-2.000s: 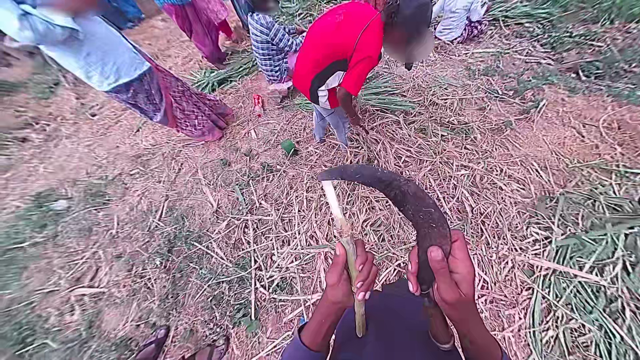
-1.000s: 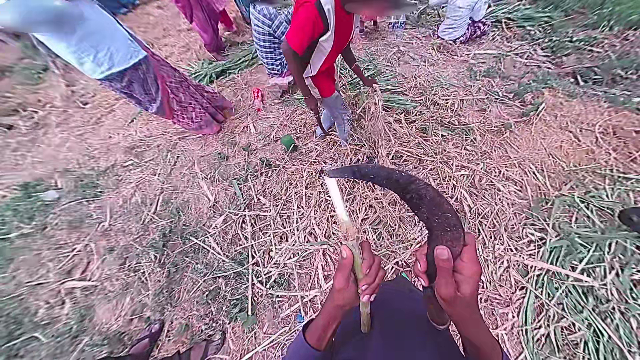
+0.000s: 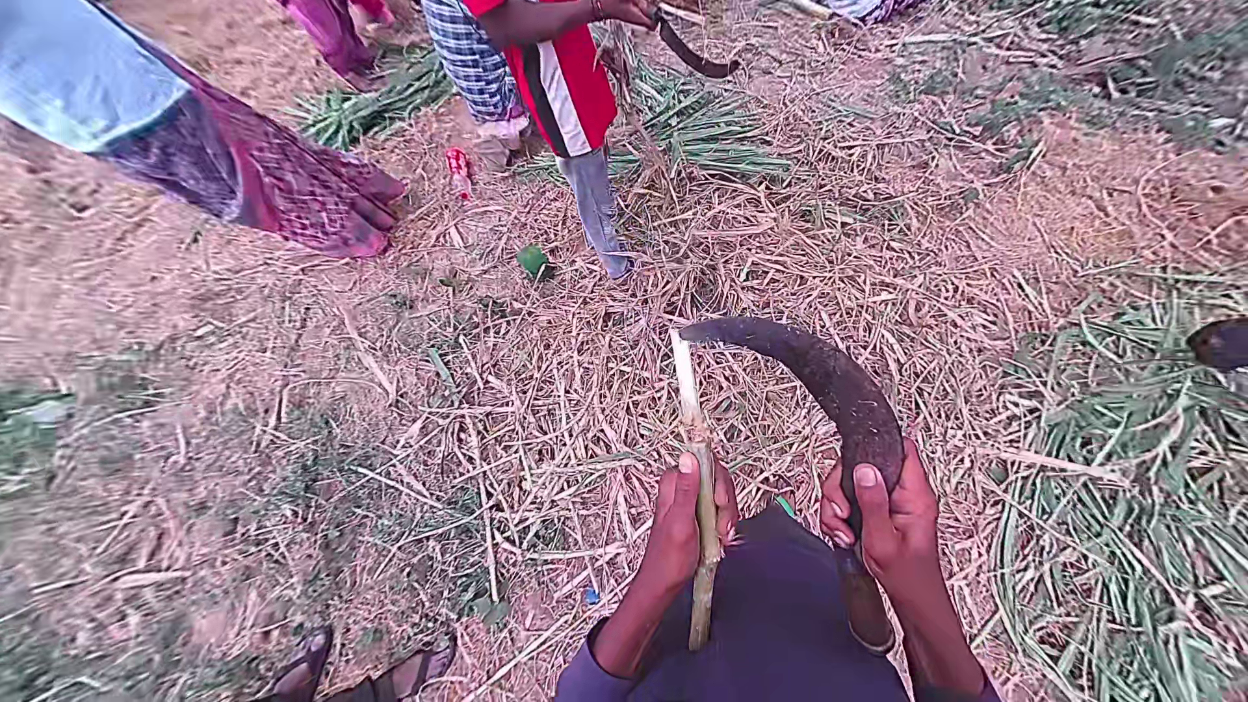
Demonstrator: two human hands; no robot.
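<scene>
My left hand (image 3: 689,522) is closed around a thin green cane stalk (image 3: 704,585), held upright. The stalk's upper part is peeled and pale. My right hand (image 3: 885,512) grips a dark, broad curved sickle (image 3: 846,390) low on its blade, near the neck. The sickle's wooden handle (image 3: 865,609) hangs below that hand by my lap. The blade arches up and to the left, and its tip is at the top of the peeled stalk; whether the two touch, I cannot tell.
Dry stalks and leaves (image 3: 585,390) litter the ground. A person in a red shirt (image 3: 575,88) stands ahead with another sickle (image 3: 692,54). A person in a patterned skirt (image 3: 263,175) is at upper left. Green leaves (image 3: 1150,507) lie at right. Sandalled feet (image 3: 366,673) show at lower left.
The person in the red shirt has gone from bending over to more upright, and a sickle now shows in their hands. My hands keep their hold on stalk and sickle.
</scene>
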